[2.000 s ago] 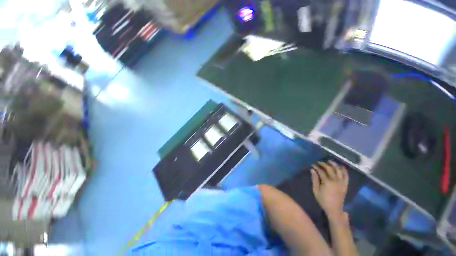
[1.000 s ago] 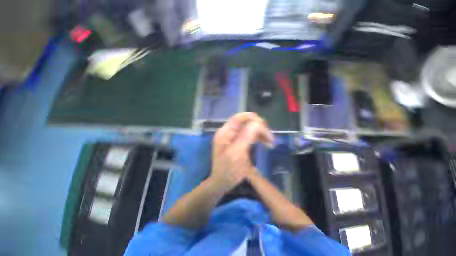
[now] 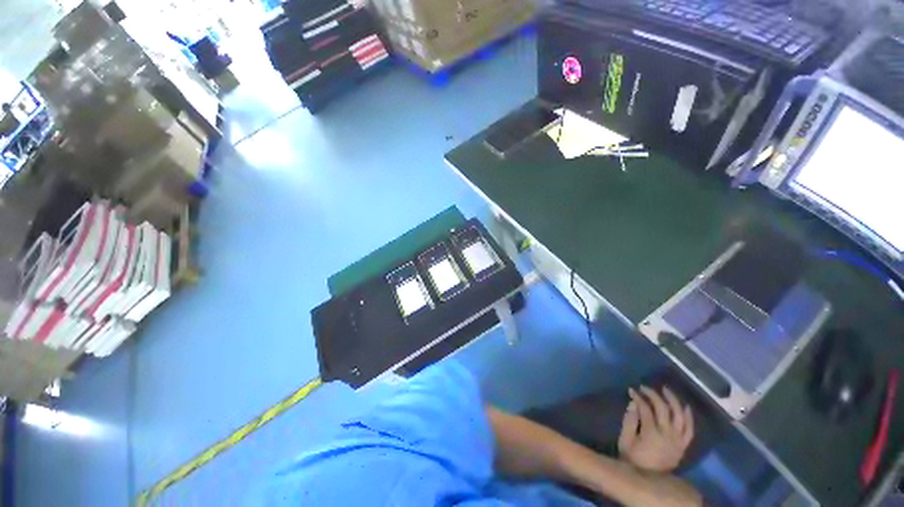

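Observation:
One bare hand, apparently my right hand (image 3: 656, 428), is near my lap below the bench's front edge, fingers apart and loosely bent, with nothing visible in it. My left forearm runs in from the blue sleeve and crosses beneath it toward the bottom edge; my left hand itself is not seen. The blue-violet coupling plate (image 3: 763, 349) lies on the green bench. A dark smartphone (image 3: 761, 275) rests on its far part, blurred, with a thin black cable (image 3: 702, 325) at its near end. A black phone tray (image 3: 355, 332) holds three phones with pale labels.
A black mouse (image 3: 841, 371) and a red pen (image 3: 880, 428) lie right of the plate. A black computer case (image 3: 644, 94), a pale sheet (image 3: 585, 134) and a flat dark slab (image 3: 520, 131) are at the bench's far left. A tester (image 3: 793, 163) stands behind. Stacked cartons (image 3: 451, 25) stand on the floor.
The view has swung back left from the bench's front. My two hands, clasped together above my lap a second ago, are no longer both visible. The phones in the left tray look unchanged.

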